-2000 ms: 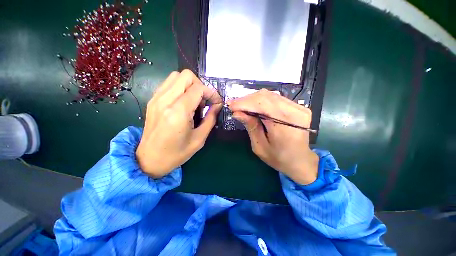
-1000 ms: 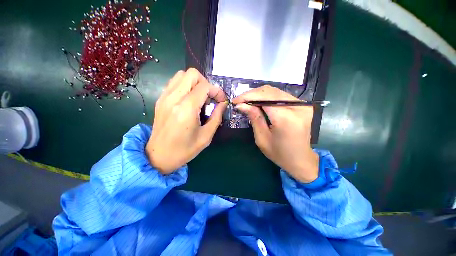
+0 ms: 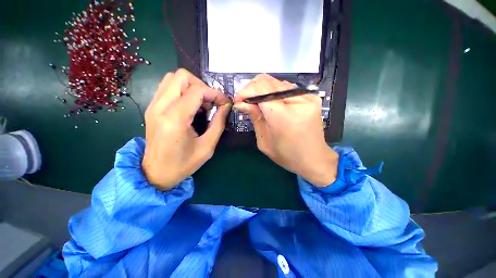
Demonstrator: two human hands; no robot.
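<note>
The opened tablet housing [image 3: 335,70] lies on the green bench with its large silvery-white panel [image 3: 265,35] facing up. The circuit board [image 3: 242,120] shows between my hands at the near end. My left hand [image 3: 182,130] pinches something tiny, likely a wired component's lead, over the board's left part; the fingertips hide most of it. My right hand [image 3: 288,127] holds the dark tweezers [image 3: 280,95], which lie across my fingers and point left. The fingertips of both hands nearly meet. A thin red wire runs along the housing's left side.
A tangled pile of red wired components [image 3: 100,57] lies left of the tablet. A white round fan [image 3: 19,155] stands at the left edge. A pale strip [image 3: 473,16] curves along the far right. The bench's near edge runs in front of my blue sleeves.
The view has shifted, so the tablet and pile sit further left and higher. The tweezers' rear end has tilted up in my right hand. Both hands stay together over the board.
</note>
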